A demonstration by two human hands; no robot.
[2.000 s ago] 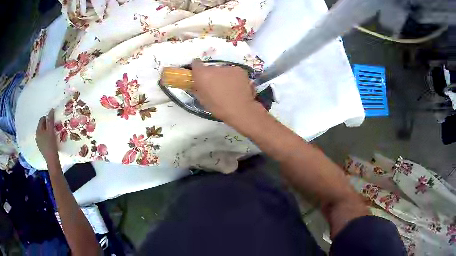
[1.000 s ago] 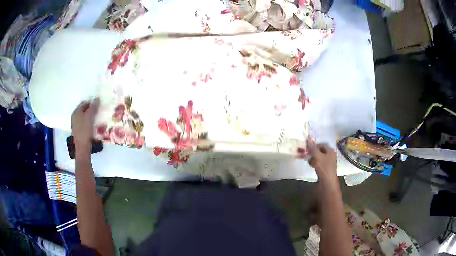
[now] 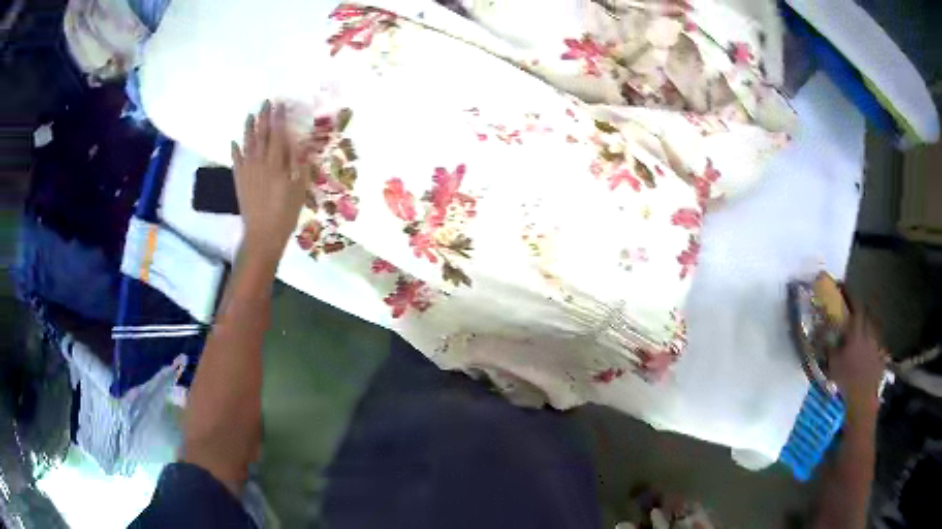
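The floral garment (image 3: 496,196) lies spread on the white padded table (image 3: 764,243), cream with red-pink flowers. My left hand (image 3: 271,181) lies on the garment's left edge with fingers extended, holding nothing. The steam iron (image 3: 816,325) is at the table's right edge, beside the blue slotted rest (image 3: 813,432). My right hand (image 3: 857,356) is at the iron's orange-tan handle, its fingers closed around it; the hand is a little blurred.
Crumpled floral cloth (image 3: 661,52) lies at the far side. A black phone (image 3: 215,190) is beside my left hand. Dark and blue clothes (image 3: 77,258) are at left. A white, blue-edged board (image 3: 878,62) stands at the top right. More floral cloth (image 3: 671,514) hangs low.
My right hand has let go of the garment's right corner and taken hold of the iron at the right. My left hand has opened flat on the cloth. The view has turned.
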